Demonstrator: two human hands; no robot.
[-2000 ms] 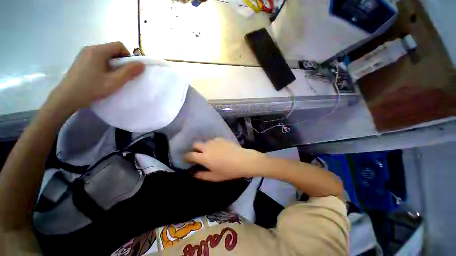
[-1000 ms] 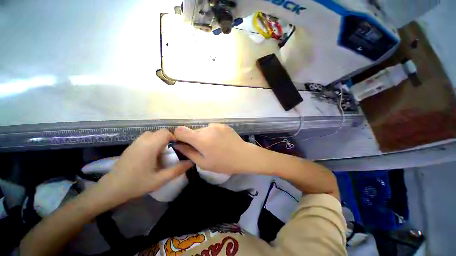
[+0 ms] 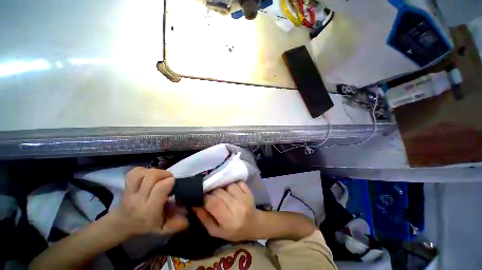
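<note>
My left hand (image 3: 145, 203) and my right hand (image 3: 230, 211) are close together over my lap, in front of the table edge. A short folded black band (image 3: 188, 190) is held between them, its left end at my left fingers and its right end at my right fingers. A light grey-white garment panel (image 3: 227, 171) is bunched above and beside my right hand, partly gripped by it. More grey and black cloth lies on my lap (image 3: 50, 203). My fingertips are partly hidden by the cloth.
The white sewing table (image 3: 79, 105) has a ruler-like front edge. A smartphone (image 3: 307, 80) with a pale cable lies on the machine bed. Yellow and red loops (image 3: 298, 13), a control panel (image 3: 420, 37), a white bottle (image 3: 420, 89) and cardboard (image 3: 441, 129) are beyond. Blue bags (image 3: 391, 208) are at lower right.
Both hands have moved from the grey garment over the table to my lap, then slightly lower and apart. The black band now shows stretched between them, and the white panel has come up beside it.
</note>
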